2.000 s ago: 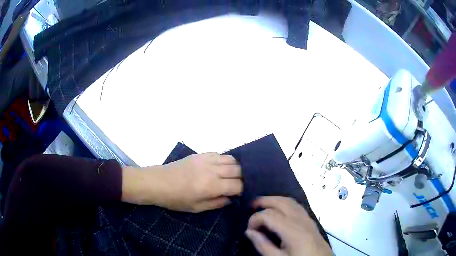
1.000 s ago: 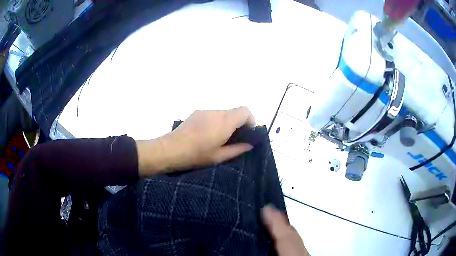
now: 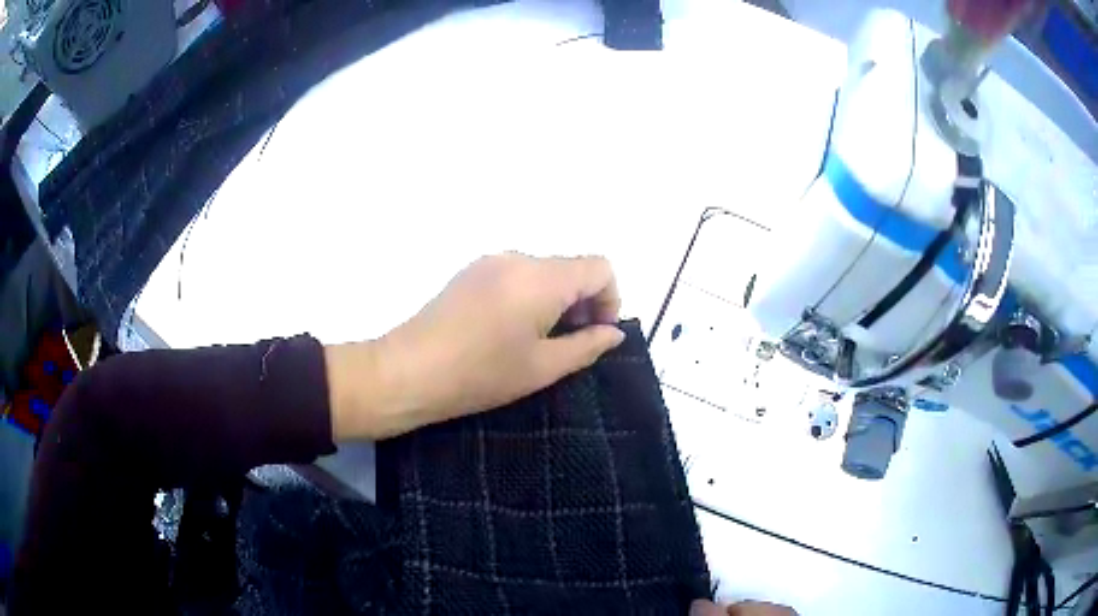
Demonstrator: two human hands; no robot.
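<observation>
A dark checked fabric panel (image 3: 542, 493) with thin pale lines lies over the near table edge and hangs down towards me. My left hand (image 3: 506, 337) holds its far right corner between thumb and fingers, left of the needle plate (image 3: 710, 337). My right hand (image 3: 744, 609) is cut off by the bottom edge, with only fingers showing at the panel's lower right edge; its grip cannot be made out. The white sewing machine (image 3: 891, 217) with a blue stripe stands to the right, and the panel is not under its foot.
Dark checked pieces (image 3: 157, 181) lie along the far left table edge. A small dark piece (image 3: 633, 24) lies at the top. Black scissors (image 3: 1026, 554) lie at lower right beside a grey metal block (image 3: 1066, 505). A thin black cord (image 3: 831, 554) crosses the table.
The panel has been turned so its checked face shows instead of the plain dark cloth, and its right edge is straighter. My right hand has moved down to the bottom edge of the picture.
</observation>
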